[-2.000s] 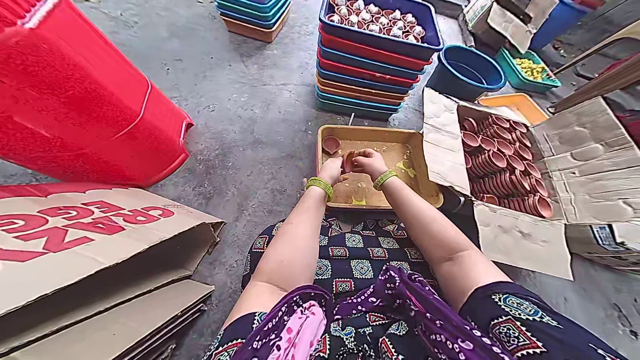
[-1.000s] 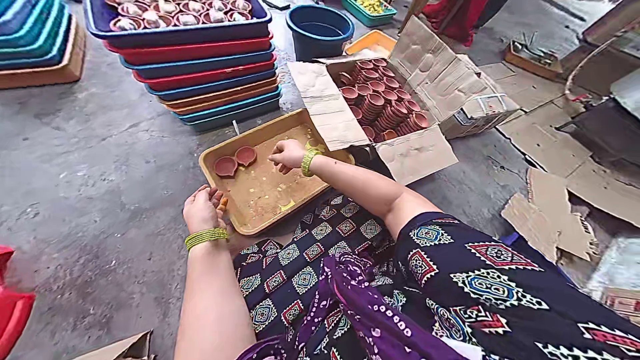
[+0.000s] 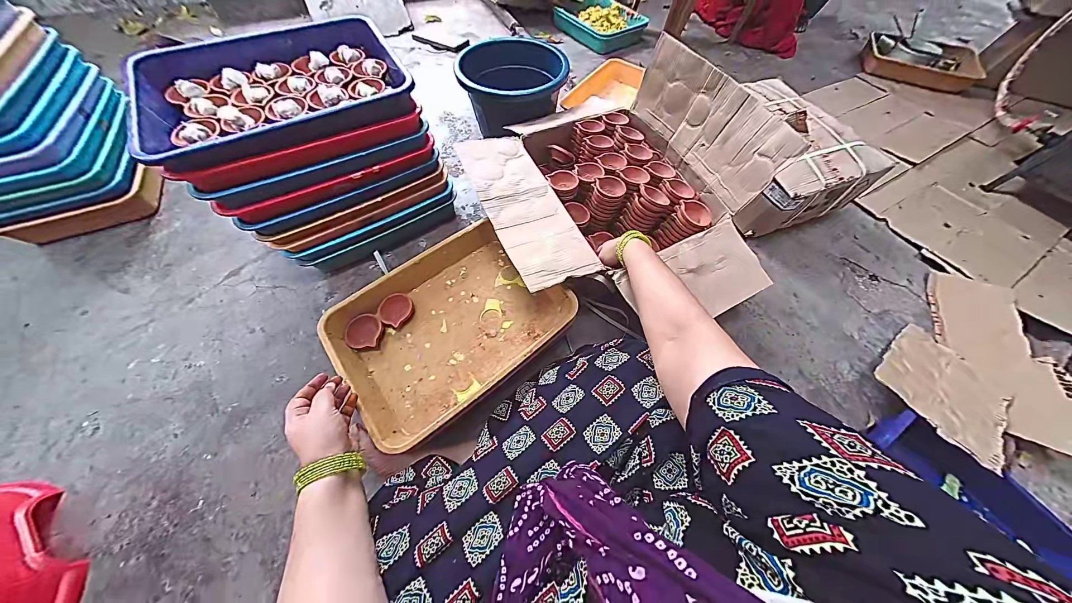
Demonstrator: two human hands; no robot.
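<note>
Two small clay lamp cups point(image 3: 380, 322) lie side by side at the left end of a tan plastic tray point(image 3: 435, 368), which has yellow residue on its floor. Beside the tray's near left corner is my left hand point(image 3: 320, 419), its fingers curled; whether they hold anything does not show. My right hand point(image 3: 615, 251) reaches over the near edge of an open cardboard box point(image 3: 536, 226) filled with stacked clay cups point(image 3: 628, 180). Its fingers are mostly hidden, so its hold on a cup cannot be told.
Stacked trays, with filled cups in the top blue tray point(image 3: 276, 142), stand behind the tan tray. More stacked trays point(image 3: 67, 151) are at far left. A dark blue tub point(image 3: 511, 79) stands behind the box. Flattened cardboard point(image 3: 963, 209) lies right; a red plastic object point(image 3: 38, 544) is lower left.
Both hands were together over the tray two seconds ago. My left hand is now at its left corner, and my right hand has moved right into the box. The view has turned right.
</note>
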